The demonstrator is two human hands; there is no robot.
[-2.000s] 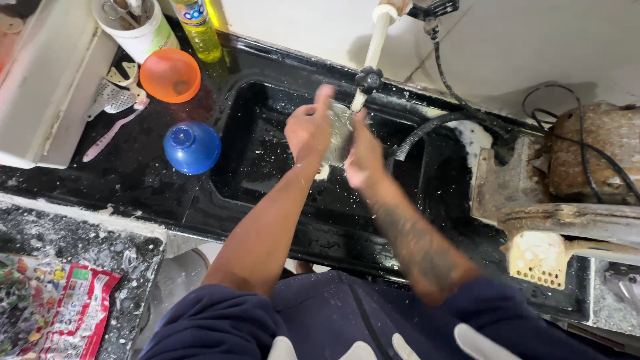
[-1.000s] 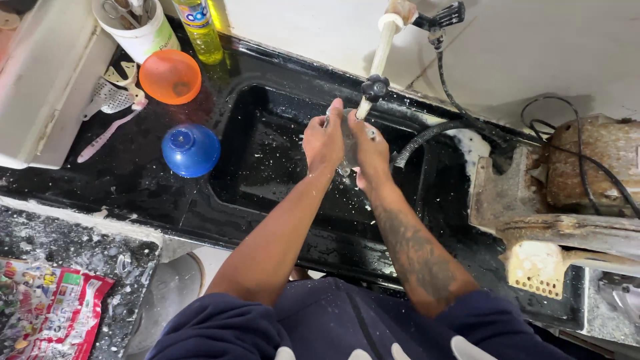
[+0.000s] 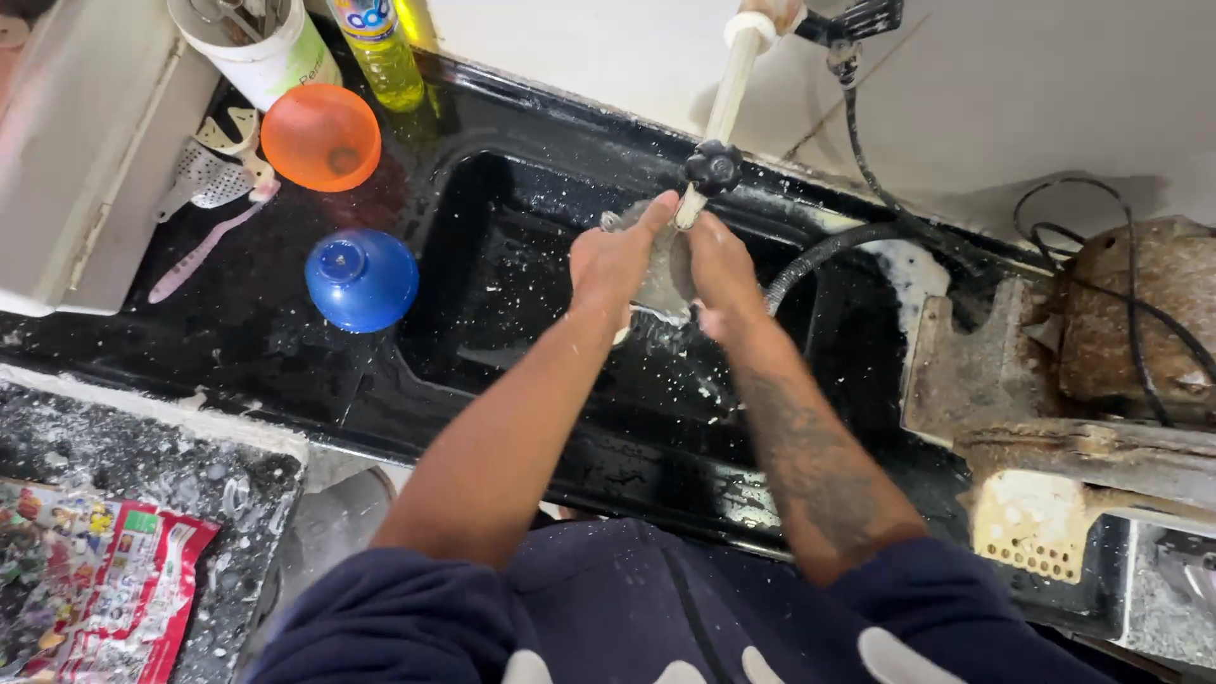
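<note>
My left hand (image 3: 617,261) and my right hand (image 3: 724,275) are together beneath the white pipe faucet (image 3: 692,204) over the black sink (image 3: 532,313). Between them is a wet, greyish translucent object (image 3: 662,280), perhaps a bowl or cup; its exact kind cannot be told. My left hand grips its left side, and the fingers of my right hand lie along its right side. Water runs off its lower edge into the basin, which is speckled with white bits.
On the left counter are a blue rubber bowl (image 3: 361,281), an orange bowl (image 3: 321,138), a pink toothbrush (image 3: 214,249), metal impression trays (image 3: 204,176), a white tub of tools (image 3: 261,57) and a yellow liquid bottle (image 3: 385,66). A dirty machine (image 3: 1130,332) stands right, a grey hose (image 3: 826,252) beside the basin.
Both hands have stayed under the faucet while shifting around the greyish object. My left thumb was raised two seconds ago and now lies beside the faucet's end.
</note>
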